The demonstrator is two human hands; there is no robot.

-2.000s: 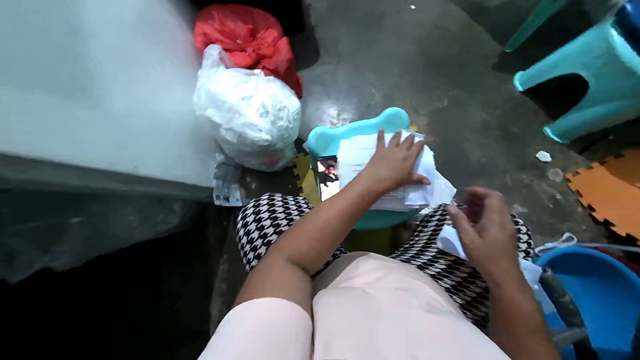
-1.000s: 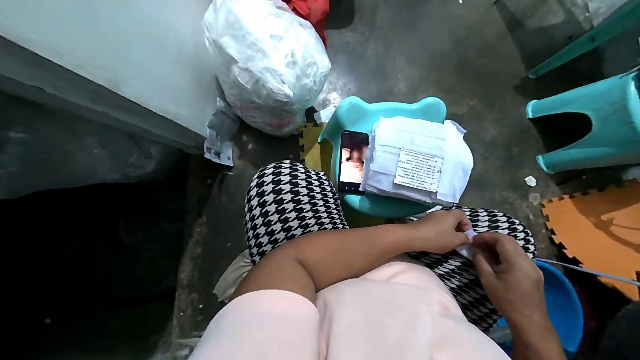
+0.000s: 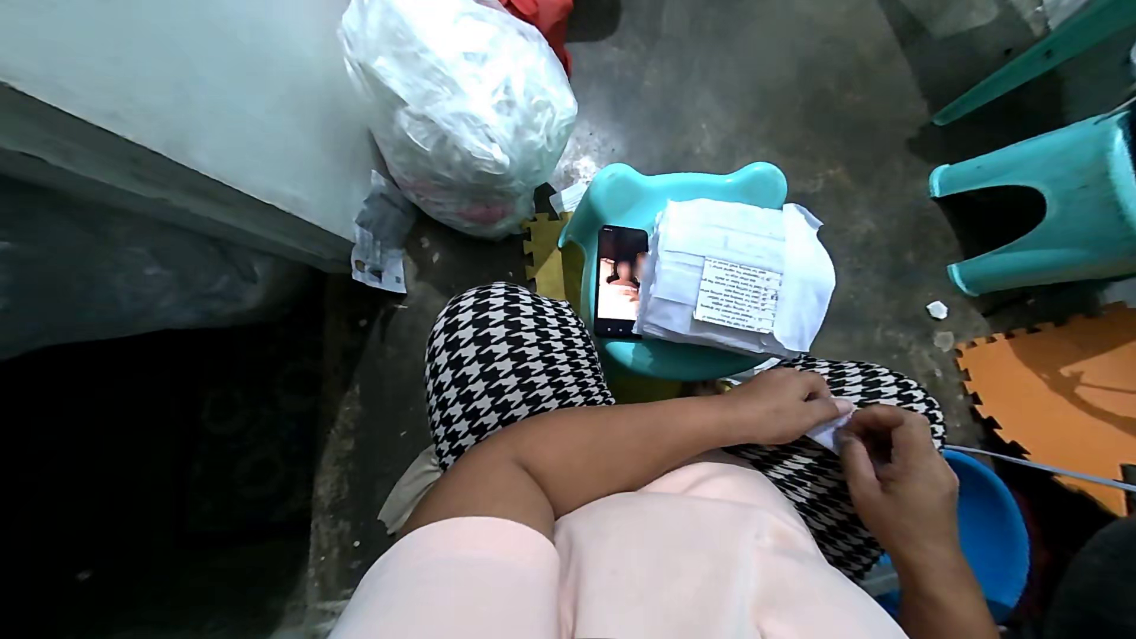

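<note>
Over my thigh in houndstooth trousers, my left hand (image 3: 781,406) pinches a small white piece, paper or cloth (image 3: 830,430). My right hand (image 3: 896,461) is right beside it, with bent fingers at the other side of the same piece; whether they grip it is hard to tell. In front of my knees stands a turquoise plastic stool (image 3: 674,188). A stack of white sheets or packets (image 3: 728,235) lies on it, topped by a printed slip (image 3: 738,295). Left of the stack, a smartphone (image 3: 621,282) with a lit screen rests on the stool.
A stuffed white plastic bag (image 3: 470,115) stands at the upper left, a red bag (image 3: 546,22) behind it. Another turquoise stool (image 3: 1047,204) is at the right, above an orange foam mat (image 3: 1065,390). A blue basin (image 3: 994,532) sits by my right arm. Crumpled plastic packaging (image 3: 382,235) lies near the wall.
My left hand, on the stack two seconds ago, has come down to my thigh beside my right hand. The printed slip and the whole phone now show. The view has shifted.
</note>
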